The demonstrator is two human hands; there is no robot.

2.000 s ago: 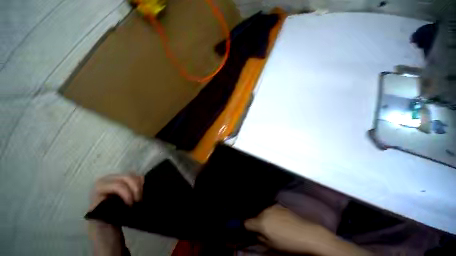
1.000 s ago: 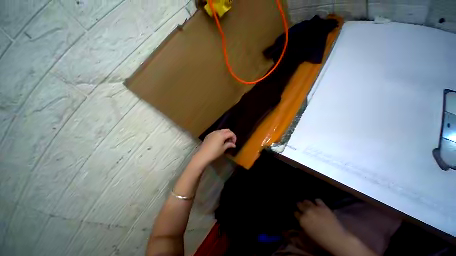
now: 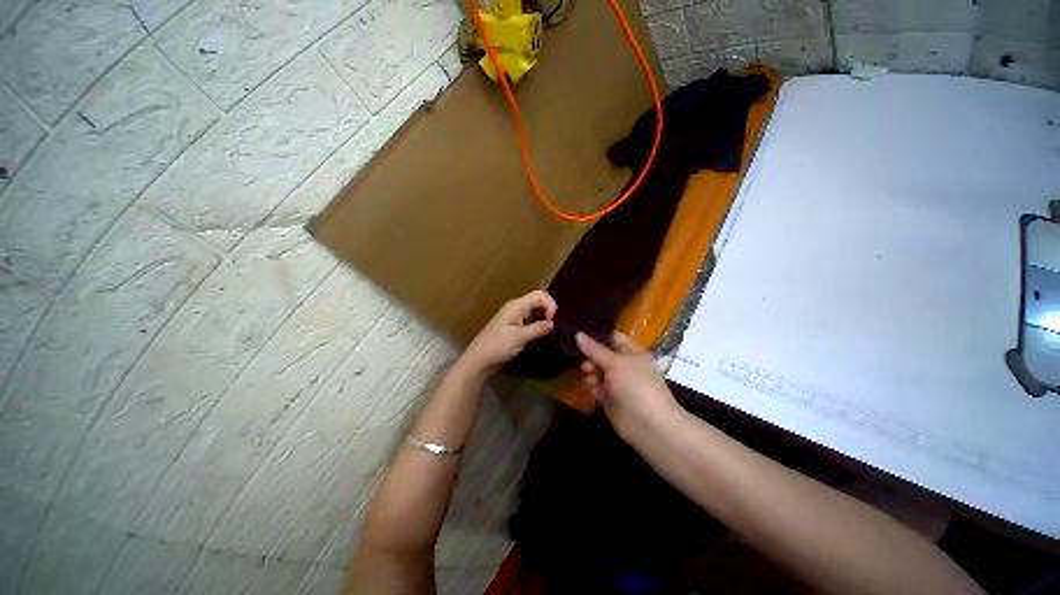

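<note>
Dark maroon-brown cut fabric pieces (image 3: 618, 250) lie in a long heap on the orange-taped edge (image 3: 686, 244) left of the white tabletop. My left hand (image 3: 511, 331) is at the near end of this heap, fingers curled at the fabric's left side. My right hand (image 3: 622, 378) is just to its right, thumb and fingers pinching the near end of the fabric. Whether my left fingers also grip cloth cannot be told. A black fabric heap (image 3: 593, 500) lies below, over my lap.
The white tabletop (image 3: 872, 233) is at the right, with part of the metal needle plate (image 3: 1040, 302) at the frame's edge. A cardboard sheet (image 3: 465, 198) leans behind the fabric. An orange cable (image 3: 529, 163) hangs from a yellow socket (image 3: 511, 47). A white brick-patterned wall (image 3: 209, 349) is left.
My right hand has moved up from the lap to the maroon fabric, beside my left hand. Earlier both hands were at the black cloth; my left hand left it first.
</note>
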